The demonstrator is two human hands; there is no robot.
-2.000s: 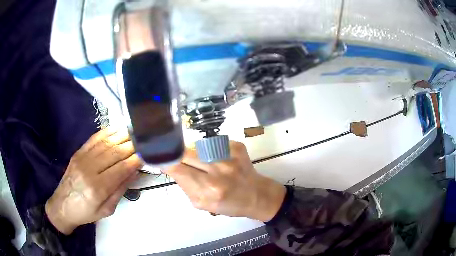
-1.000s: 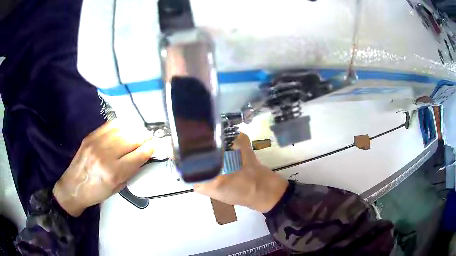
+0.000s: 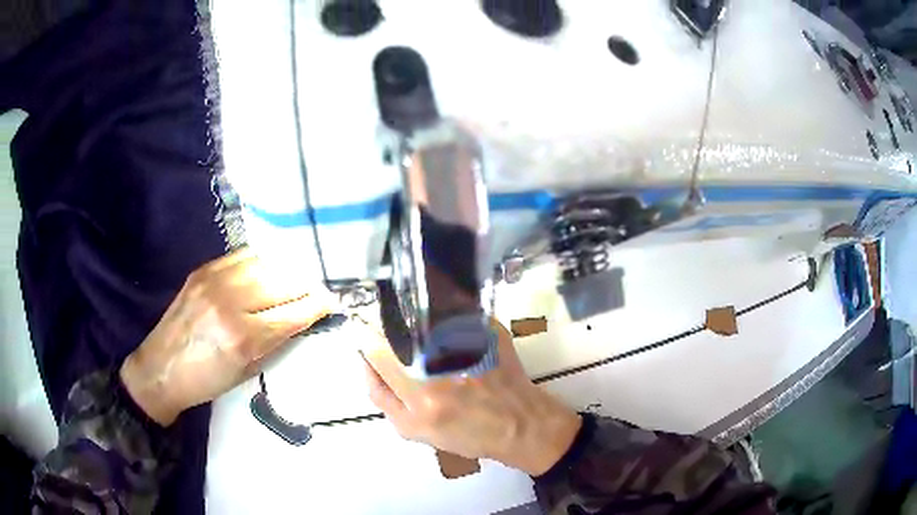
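Observation:
The white sewing machine head (image 3: 603,111) with a blue stripe fills the upper middle, close to the camera. Its shiny curved take-up guard (image 3: 442,251) hides part of the needle area. The dark navy cloth (image 3: 121,191) with a pale frayed edge hangs along the left. My left hand (image 3: 216,327) lies at the cloth's edge, fingertips near the presser foot area (image 3: 352,294), a small dark bit of cloth under them. My right hand (image 3: 473,402) is just right of the foot, partly behind the guard; whether its fingertips hold anything is hidden.
The white machine bed (image 3: 623,402) has a thin dark gap line and brown tape patches (image 3: 721,321). A grey tension dial (image 3: 591,294) sits on the head. A blue object (image 3: 854,282) lies at the right end. Camouflage sleeves cover my forearms.
The view has shifted, so the machine head shows lower and further right. My right fingertips now show left of the guard, near the foot. My left hand stays by the cloth edge.

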